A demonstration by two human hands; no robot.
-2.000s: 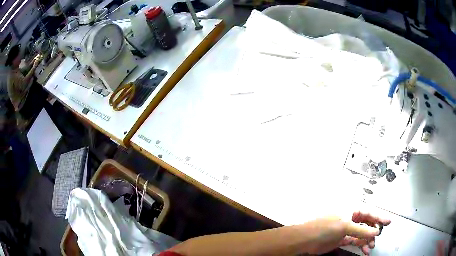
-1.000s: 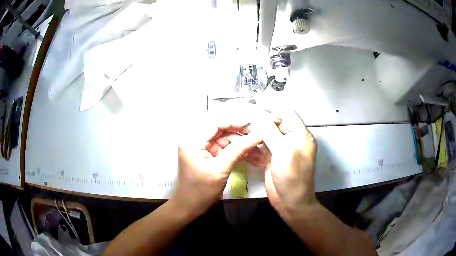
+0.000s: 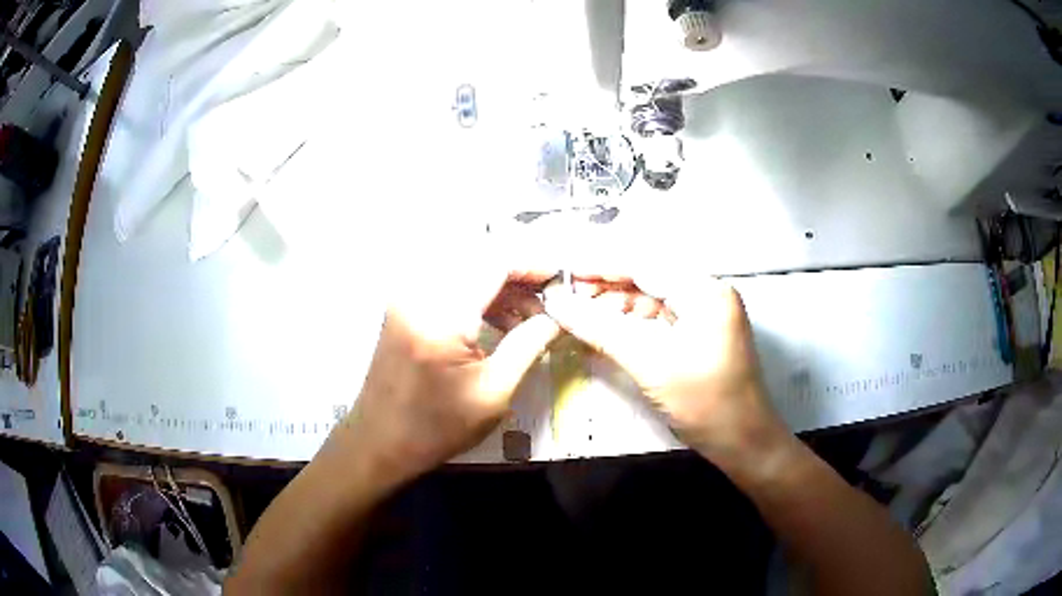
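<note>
My left hand (image 3: 437,373) and my right hand (image 3: 675,349) meet just in front of the presser foot area (image 3: 596,163). Between the fingertips of both hands is a small metal piece (image 3: 567,282), perhaps the bobbin or bobbin case; glare and the fingers hide most of it. Both hands are pinched around it, thumbs toward each other. White fabric (image 3: 250,151) lies to the left on the table. A yellow strip (image 3: 567,378) shows on the table between my wrists.
A ribbed knob (image 3: 698,29) is on the machine head at the top. The sewing lamp (image 3: 466,105) hangs left of the needle area. A tray of small tools (image 3: 1025,297) is at the right end. A basket (image 3: 233,512) stands below left.
The view has swung from the left table to the machine bed. My hands have come together around the small piece, and since one second ago the fingers have closed more tightly.
</note>
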